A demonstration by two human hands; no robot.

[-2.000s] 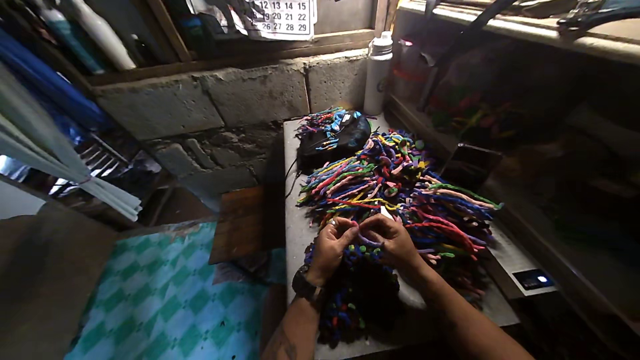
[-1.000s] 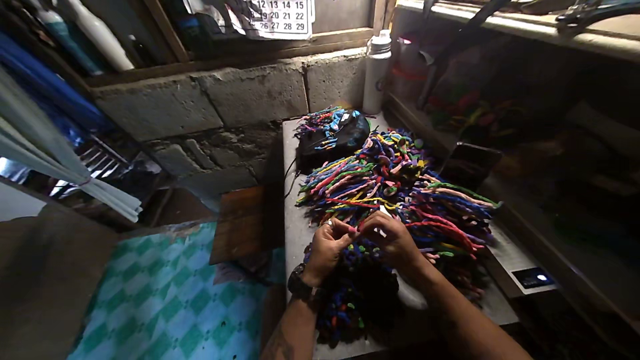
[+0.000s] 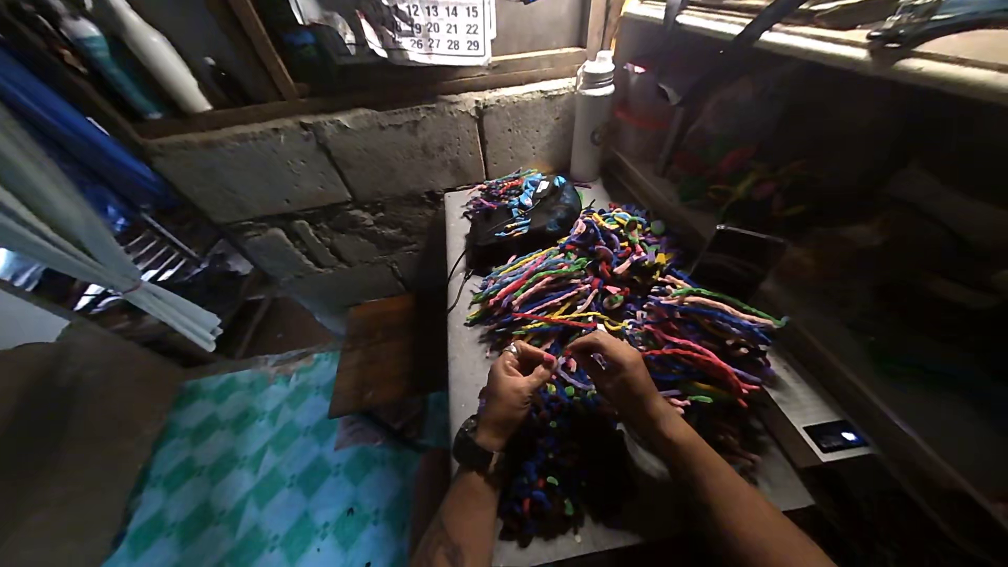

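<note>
My left hand (image 3: 516, 390), with a ring and a dark wristwatch (image 3: 475, 447), pinches a small piece of pinkish-red cord between thumb and forefinger. Close on its right, my right hand (image 3: 618, 370) has its fingers bent together; a lilac cord (image 3: 573, 378) hangs between the two hands, and whether the right fingers grip it cannot be told. Beyond them lies a large heap of multicoloured fabric or yarn cords (image 3: 543, 291) on a pale table. Below the hands is a darker bunch of knotted cords (image 3: 543, 472), partly hidden by shadow and my forearms.
A black bag or case (image 3: 535, 224) with short cord pieces on it sits at the table's far end, near a white bottle (image 3: 592, 118). A phone-like dark panel (image 3: 736, 256) stands at the right. A block wall (image 3: 394, 157) bounds the back; a wooden board (image 3: 378, 354) is at left.
Two seconds ago my hands held a lilac loop between them. The loop no longer shows in that shape, and the fingertips have shifted slightly.
</note>
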